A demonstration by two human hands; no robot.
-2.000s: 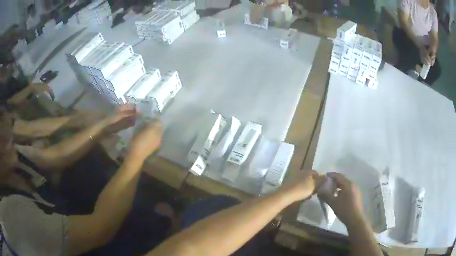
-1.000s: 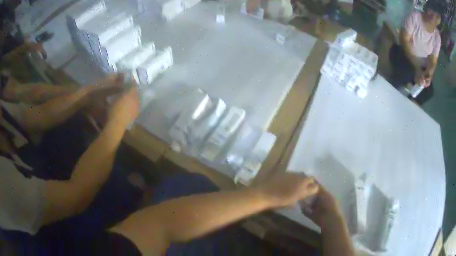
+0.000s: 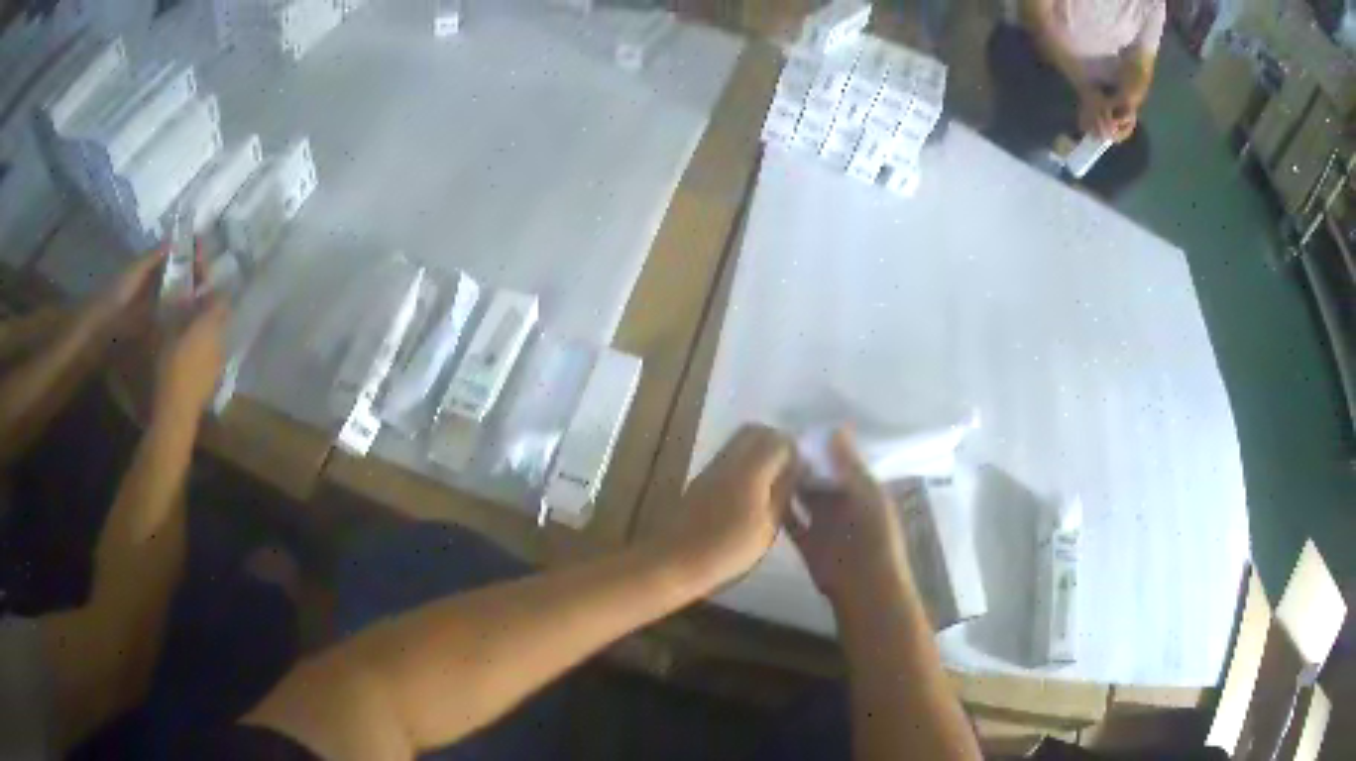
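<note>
My left hand (image 3: pixel 744 503) and my right hand (image 3: pixel 851 520) are close together above the right table's front part. Both hold a white paper sheet (image 3: pixel 910 449), probably a leaflet, that spreads out to the right of my fingers. A carton (image 3: pixel 943 558) lies just right of my right hand, partly covered by the paper and the hand. Another closed white carton (image 3: pixel 1057 580) lies further right. Left of my left hand, several cartons lie in a row, among them one near the table edge (image 3: pixel 595 434) and one beside a cloudy clear bag (image 3: pixel 544 409).
A block of stacked cartons (image 3: pixel 855 107) stands at the far middle. More cartons stand in a row (image 3: pixel 141 149) at left, near a neighbouring worker's hands (image 3: pixel 182 312). A brown shipping carton (image 3: pixel 1282 654) is at the right edge. A seated person (image 3: pixel 1098 60) holds a white item at far right.
The view has turned right, so the tables appear shifted left. A white paper now spreads wide from my hands, where it was small or hidden before. My hands remain together.
</note>
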